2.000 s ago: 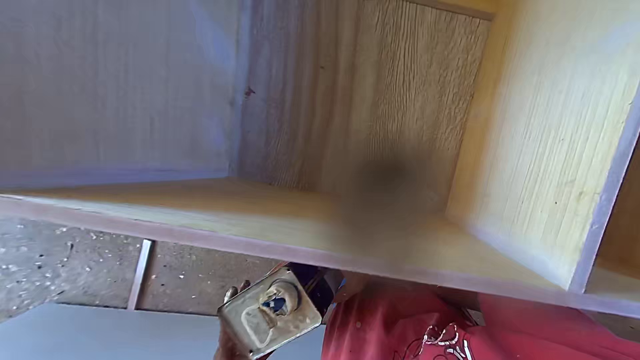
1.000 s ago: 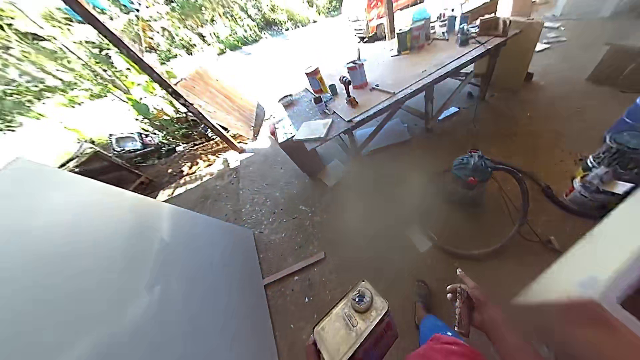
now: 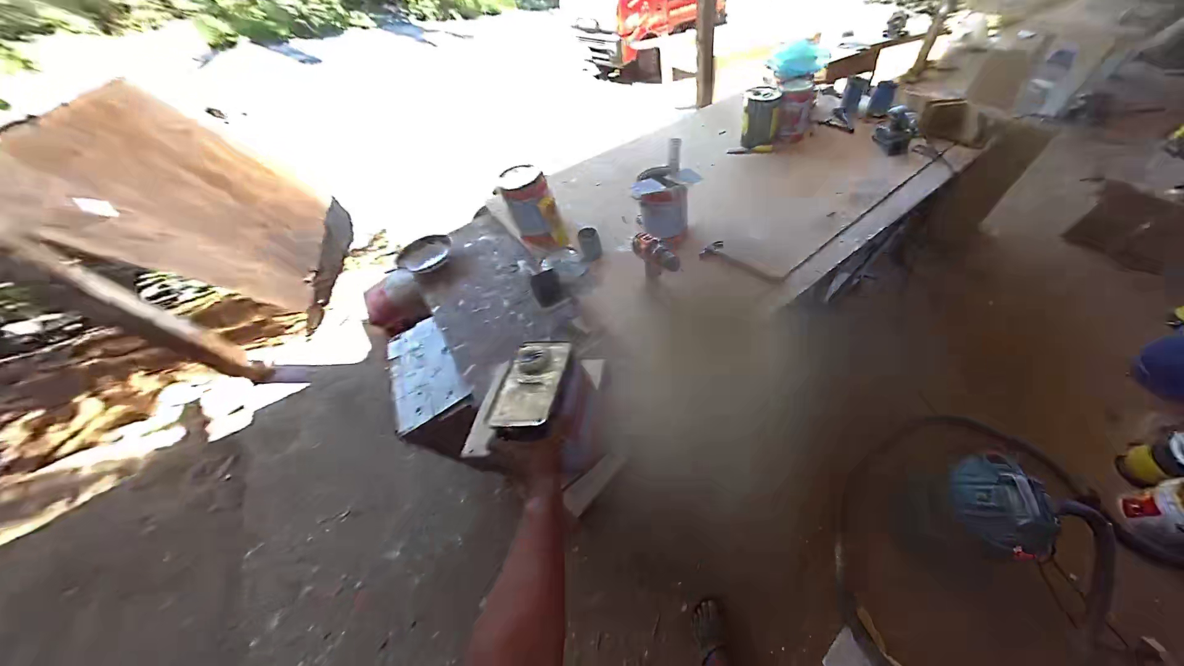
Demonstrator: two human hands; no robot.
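My left hand (image 3: 535, 455) is shut on a rectangular metal can (image 3: 532, 388) with a round cap on its top, held at the near end of a workbench. The arm reaches up from the bottom of the view. Just left of the can lies a pale, spotted board (image 3: 427, 375). Beyond it on the bench are a tall paint can (image 3: 534, 208), an open tin (image 3: 663, 208), a cordless drill (image 3: 655, 252) and a hammer (image 3: 745, 263). My right hand is out of view.
A shop vacuum (image 3: 1004, 504) with a looped hose stands on the floor at the right. A wooden panel (image 3: 176, 190) leans at the left. Further cans (image 3: 760, 118) and a power tool (image 3: 895, 131) are at the bench's far end. A foot (image 3: 709, 624) shows below.
The view has swung from a wooden cabinet to the workbench. My left hand has carried the metal can to the near end of the bench. My right hand has left the view.
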